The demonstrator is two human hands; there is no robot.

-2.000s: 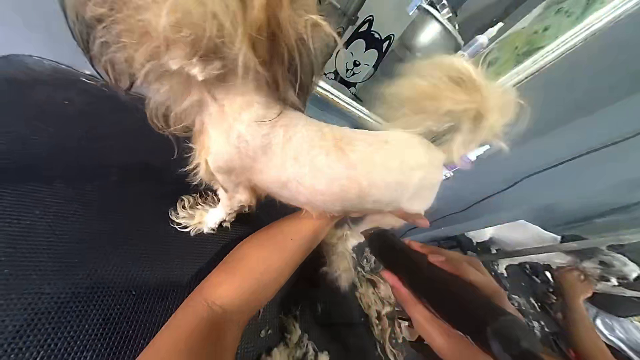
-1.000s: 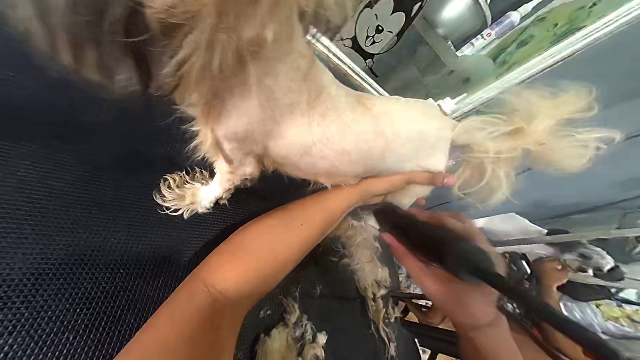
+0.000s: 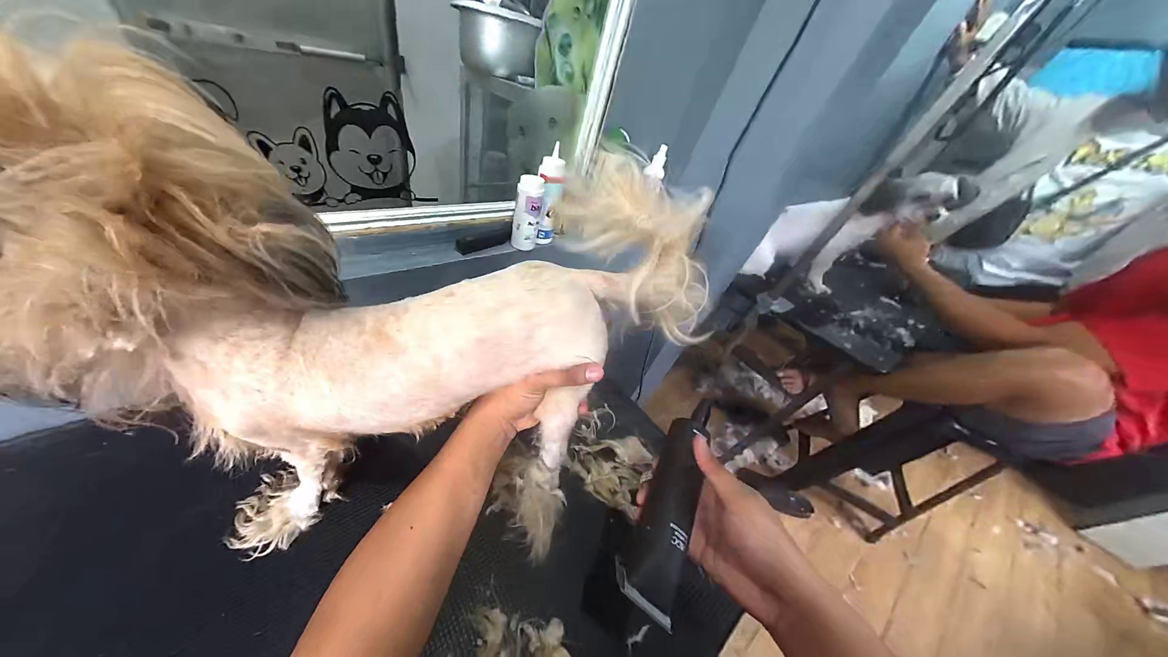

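A dog [image 3: 411,351] with a closely clipped body and long tan hair left on its head, feet and tail stands on a black textured table mat [image 3: 109,547]. My left hand [image 3: 534,397] holds the dog's upper hind leg, thumb along the rump. Black electric hair clippers [image 3: 671,511] are in my right hand [image 3: 735,538], upright, a little apart from the hind leg. Cut hair [image 3: 616,465] lies in clumps beside the hind feet, and another clump [image 3: 520,634] is at the table's near edge.
Behind the dog, bottles [image 3: 527,212] and a black comb-like item [image 3: 484,241] stand or lie on a window ledge. A metal bowl [image 3: 497,41] shows through the glass. At right, a seated person [image 3: 1113,365] holds another dog [image 3: 839,228] on a black table [image 3: 849,324].
The clippers have moved away from the hind leg, where they were close under the rump. My left hand still holds the dog's hindquarters. The view has turned to the right.
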